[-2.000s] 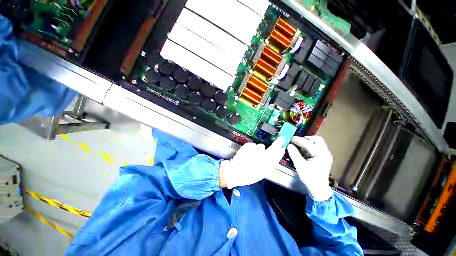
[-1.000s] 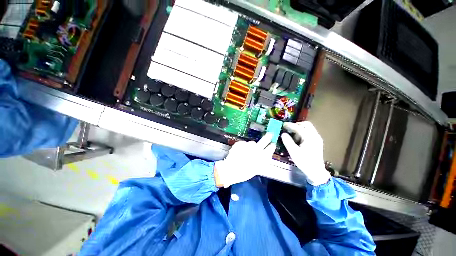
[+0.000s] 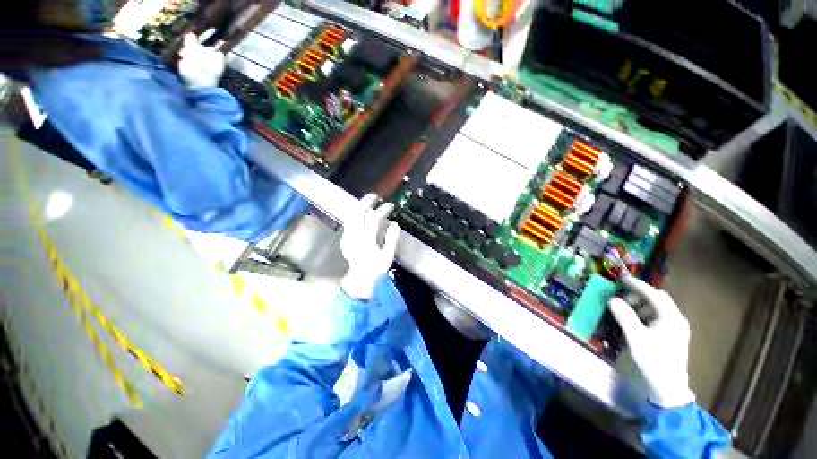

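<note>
A populated circuit board (image 3: 537,263) lies in its carrier frame (image 3: 674,235) on the conveyor. It bears pale silver blocks (image 3: 497,157), orange-copper coils (image 3: 563,191) and black cylinders (image 3: 452,215). A small green piece (image 3: 591,306) lies at the board's front right corner. My right hand (image 3: 658,336), white-gloved, is at that piece's right edge, thumb and fingers apart; contact is unclear. My left hand (image 3: 369,246), white-gloved, is at the front left corner of the carrier, over the rail, with fingers apart and nothing seen in it.
A second board (image 3: 309,108) in a carrier lies to the left. A co-worker's blue sleeve (image 3: 152,134) and gloved hand (image 3: 201,63) are beside it. The conveyor rail (image 3: 475,296) runs along the front. Black bins (image 3: 654,63) stand behind, with green pieces (image 3: 596,103) nearby.
The view has swung left, showing the neighbouring board and co-worker. My left hand has left the green piece and moved to the carrier's left corner. My right hand stays beside the piece.
</note>
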